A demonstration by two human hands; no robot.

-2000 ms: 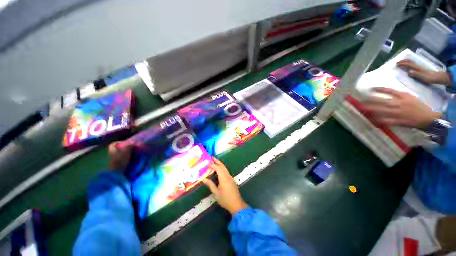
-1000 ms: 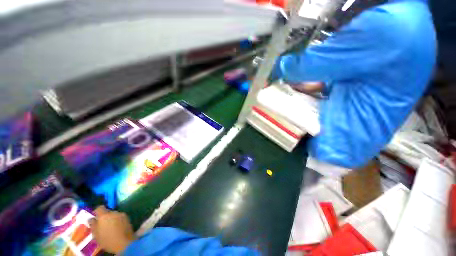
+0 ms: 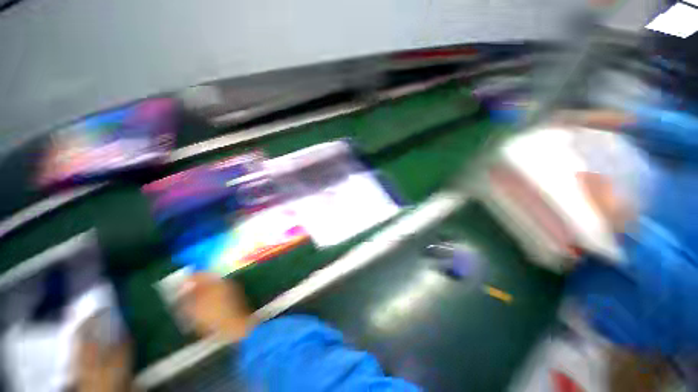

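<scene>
The view is strongly blurred. My right hand point(image 3: 214, 305) is over the green belt, low left of centre, with a small white label point(image 3: 170, 295) at its fingertips. My left hand point(image 3: 103, 360) is at the lower left, cut off by the bottom edge, on or against a white-faced box point(image 3: 38, 348); its fingers are too blurred to tell their grip. A swirl-print box point(image 3: 203, 203) lies on the belt just beyond my right hand. A white-bordered grey panel point(image 3: 344, 203) lies against its right side.
A spare swirl box point(image 3: 111, 142) sits on the far ledge. The belt's white edge point(image 3: 367, 245) runs diagonally. A blue block point(image 3: 463, 262) and a yellow piece point(image 3: 499, 293) lie on the bench. At right, another worker's hand is on stacked white slabs point(image 3: 543, 180). A grey shelf point(image 3: 306, 38) hangs overhead.
The view has swung left and blurred. The near swirl box no longer shows under my right hand, which now has a white label at its fingertips. My left hand and a white-faced box have come into view.
</scene>
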